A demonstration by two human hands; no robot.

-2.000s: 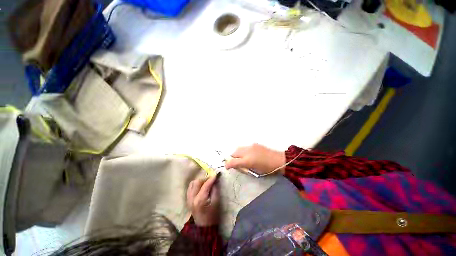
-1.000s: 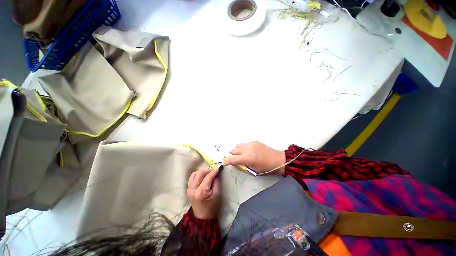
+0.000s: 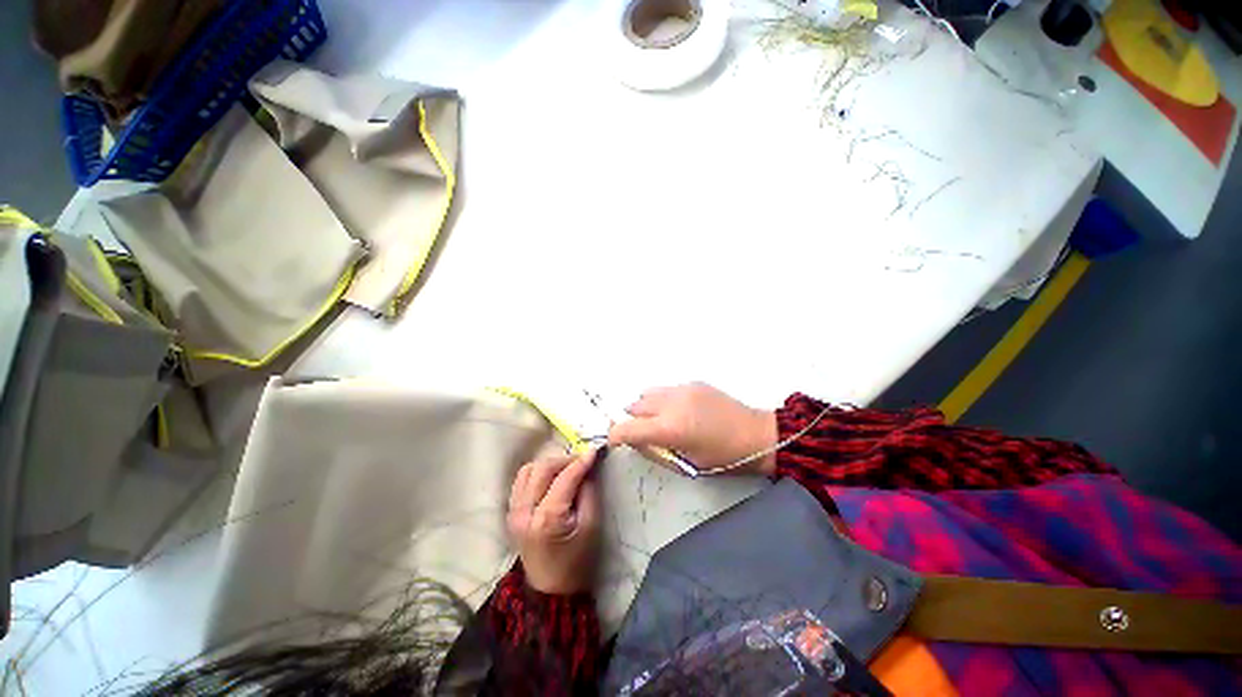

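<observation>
A beige bag body (image 3: 368,504) lies flat at the table's front edge, with a yellow strip (image 3: 542,409) along its upper right edge. My left hand (image 3: 556,517) pinches the bag at the end of the yellow strip, where a small dark piece shows. My right hand (image 3: 695,429) is closed around a slim pale-yellow-handled tool (image 3: 672,460), its tip end at the strip's end beside my left fingertips. A thin pale cord (image 3: 776,449) runs from the tool's rear over my right wrist. The tool's exact tip is too small to tell.
Beige bags with yellow edges (image 3: 259,245) lie heaped at left, below a blue basket (image 3: 204,95) holding brown pieces. A tape roll (image 3: 674,41) and loose threads (image 3: 831,61) lie on the far side of the white table (image 3: 654,232). Dark hair strands cross the lower left.
The view has shifted, so the table things sit higher in the picture than two seconds ago. Both hands keep nearly the same hold and place at the strip's end.
</observation>
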